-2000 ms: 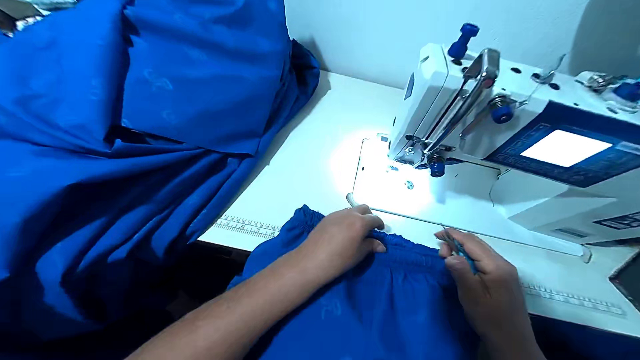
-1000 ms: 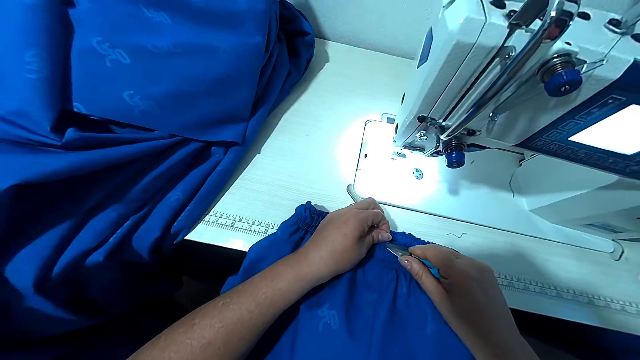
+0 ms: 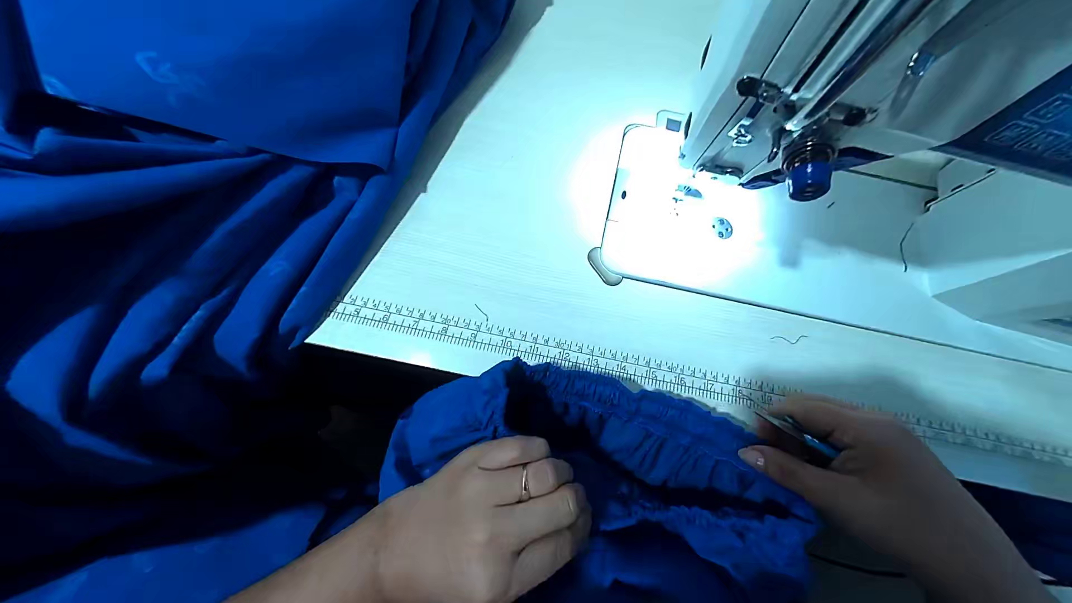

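A blue garment (image 3: 662,435) with a gathered, elasticated waistband lies over the table's front edge, its opening showing dark inside. My left hand (image 3: 494,519), a ring on one finger, is closed on the fabric at the near left of that opening. At the right end of the waistband, my right hand (image 3: 863,477) holds a small metal-bladed tool with a blue part (image 3: 804,435), probably thread snips; the hand covers most of it. Its thumb is close to the cloth, and whether it grips the cloth too I cannot tell.
A white sewing machine (image 3: 837,92) stands at the upper right, its lamp lighting the needle plate (image 3: 662,218). A measuring scale (image 3: 569,356) runs along the front of the pale table (image 3: 502,209). Loose threads (image 3: 789,339) lie there. Large folds of blue fabric (image 3: 209,193) hang at the left.
The waistband has been turned so that its opening shows. My left hand has moved nearer to me, and my right hand with the tool has parted from it to the right. The view is closer.
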